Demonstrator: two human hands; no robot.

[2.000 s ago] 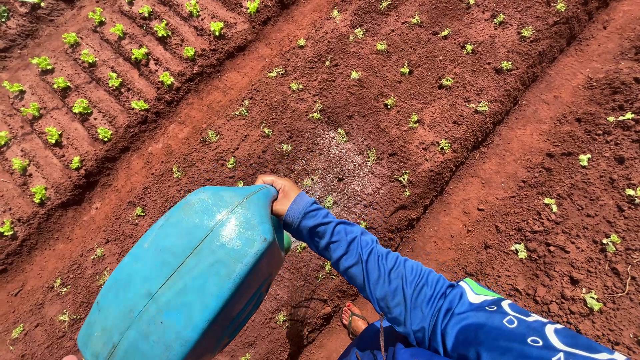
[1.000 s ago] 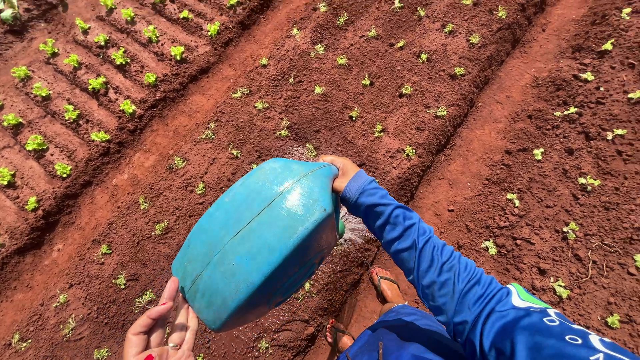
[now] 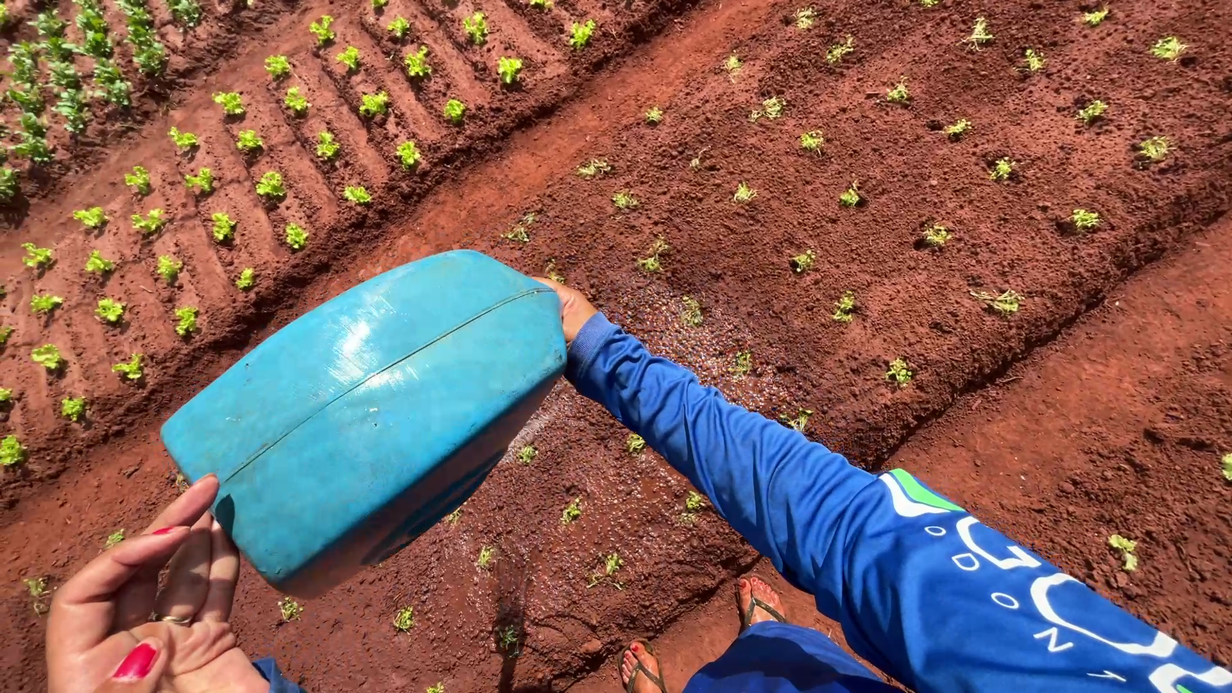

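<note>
A large blue plastic watering can (image 3: 385,395), or a container like one, is tilted over a bed of red soil (image 3: 760,260), its base toward me. My right hand (image 3: 570,306) grips its far end; the fingers are mostly hidden behind it. My left hand (image 3: 154,606), palm up with red nails and a ring, has its fingertips at the near lower corner. Fine water drops fall on the soil beyond and below the can, among small pale green seedlings (image 3: 693,310). The spout is hidden.
A bed of brighter lettuce seedlings (image 3: 271,184) lies at upper left, with taller leafy plants (image 3: 72,77) beyond. Dirt furrows (image 3: 500,188) run along both sides of the middle bed. My sandaled feet (image 3: 760,602) stand at the bottom, by the bed's edge.
My left hand, barely in view two seconds ago, now shows at the can's near corner. The can has swung around, and the spray falls on a different patch. The view has shifted.
</note>
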